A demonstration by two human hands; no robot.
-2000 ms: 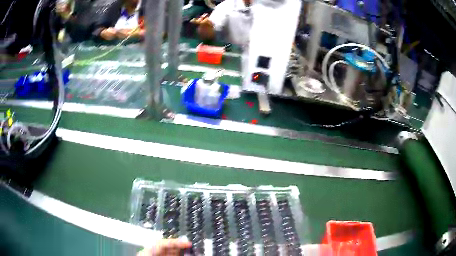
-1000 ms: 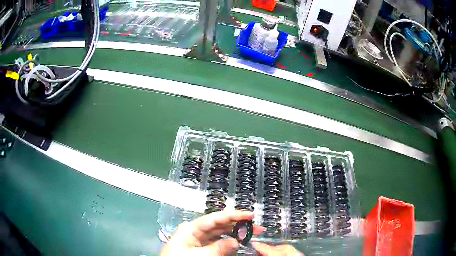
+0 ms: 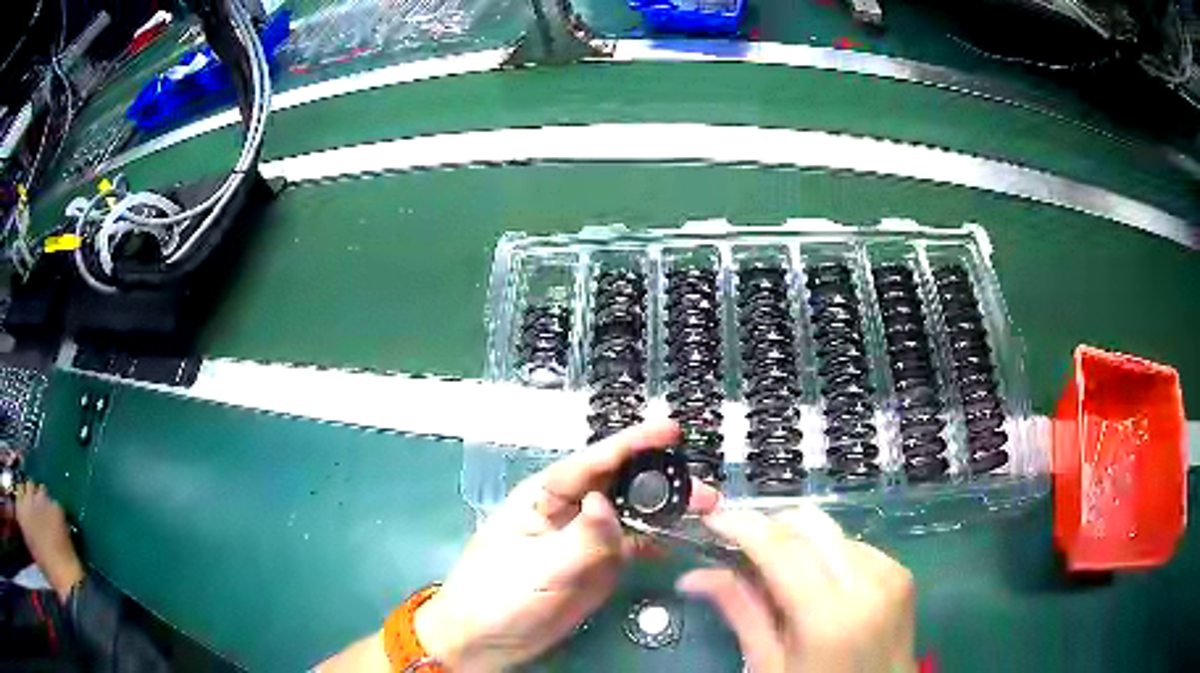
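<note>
My left hand [image 3: 533,572], with an orange wristband, holds a round black module [image 3: 651,487] by its rim between thumb and fingers. Its pale round centre faces up. My right hand [image 3: 803,579] pinches a thin silver tool, possibly tweezers [image 3: 687,536], whose tip reaches the module's lower rim. A loose module [image 3: 653,623] with a bright centre lies on the green mat below the hands. The clear tray [image 3: 737,237] behind them has long slots filled with black stacked modules [image 3: 767,355]. The leftmost row is shorter.
A red-orange bin [image 3: 1123,460] stands right of the tray. A black fixture [image 3: 158,309] with looped cables and yellow tags is at left. Blue bins [image 3: 691,13] are at the far edge. Another person's hand [image 3: 46,533] shows at far left. Pale strips [image 3: 329,401] cross the green surface.
The view has tilted down, so the tray and bin sit higher. Both hands show more fully, still around the module. The loose module and another person's hand have come into view.
</note>
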